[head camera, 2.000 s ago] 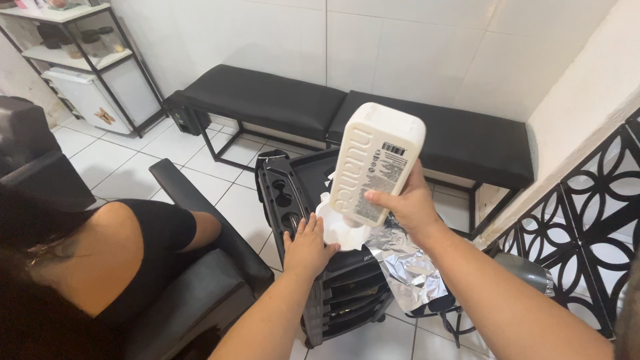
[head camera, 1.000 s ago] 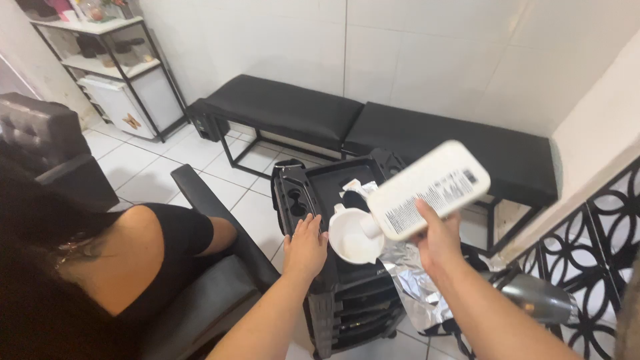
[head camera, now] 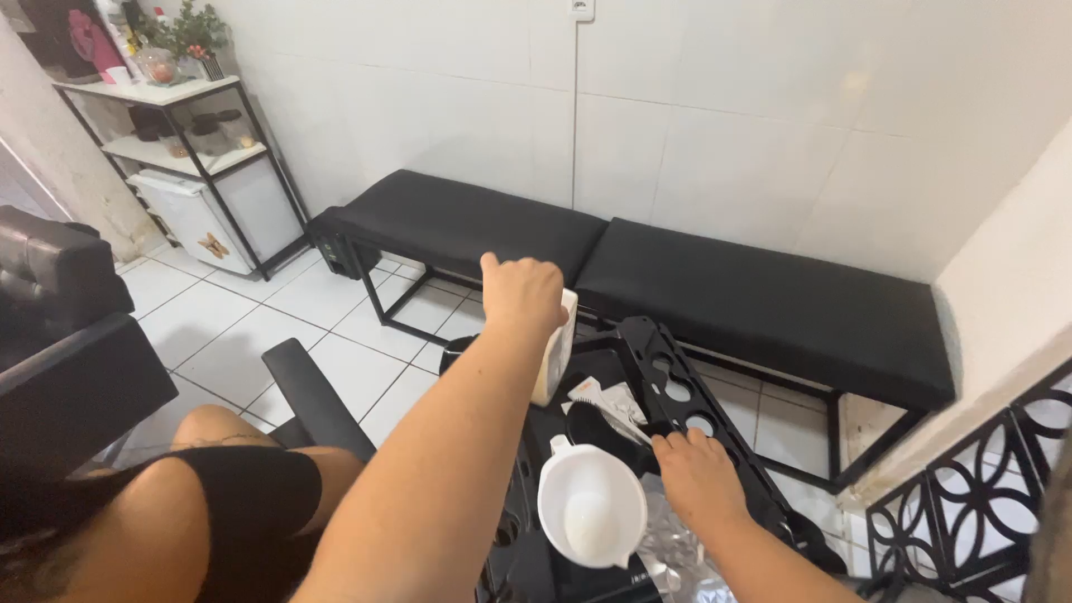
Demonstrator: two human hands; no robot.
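My left hand (head camera: 525, 293) is at the top of a white plastic bottle (head camera: 556, 350), which stands upright at the far left part of the black trolley; the arm hides part of it. Nearer me, a white plastic mixing bowl (head camera: 592, 506) with a spout and a small handle holds some white product. My right hand (head camera: 698, 473) is beside the bowl, its fingertips at the handle end of a black tint brush (head camera: 599, 423); whether they grip it is unclear. Behind the brush lies a crumpled white packet (head camera: 621, 400). Crumpled aluminium foil (head camera: 682, 544) lies below my right hand.
The trolley's black rim (head camera: 670, 368) has round holes. A person in black (head camera: 251, 502) sits at left beside a salon chair armrest (head camera: 314, 394). A black padded bench (head camera: 737, 301) runs along the wall; a shelf unit (head camera: 201, 92) stands far left and a patterned black screen (head camera: 971, 494) at right.
The bottle has gone from my right hand, tilted over the bowl, to standing on the trolley under my left hand. My right hand has moved down to the brush.
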